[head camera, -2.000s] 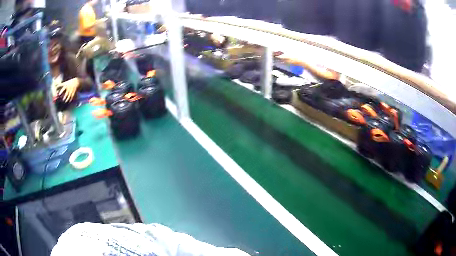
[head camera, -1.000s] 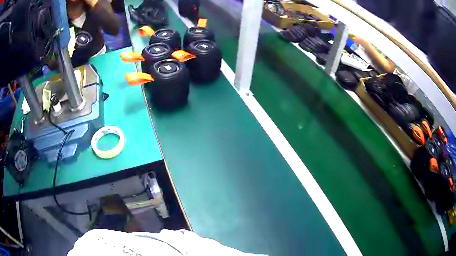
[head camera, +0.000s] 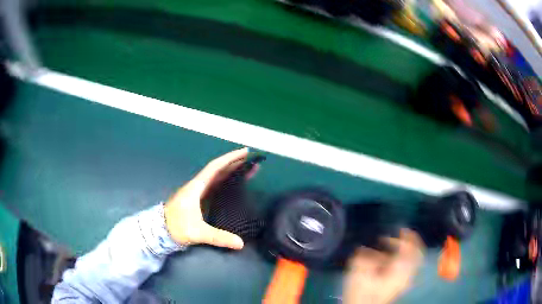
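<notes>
A black speaker (head camera: 309, 227) with a round end disc and pale logo lies over the teal bench, its orange strap hanging toward me. My left hand (head camera: 199, 208) is wrapped round a black mesh body left of that disc, thumb on the near side and fingers on the far side. My right hand (head camera: 386, 267) is blurred and touches or overlaps a dark shape right of the disc; its grip is unclear. A second speaker (head camera: 460, 212) with an orange strap stands farther right.
A white strip (head camera: 238, 132) divides the teal bench (head camera: 101, 154) from the green belt (head camera: 238, 77). A blurred dark item with orange (head camera: 448, 98) is on the belt at the right. Blurred goods line the belt's far side. A blue item (head camera: 514, 294) is at the lower right.
The view has swung right, away from the side table and grouped speakers. Both my hands have come into view, the left now holding a black mesh body.
</notes>
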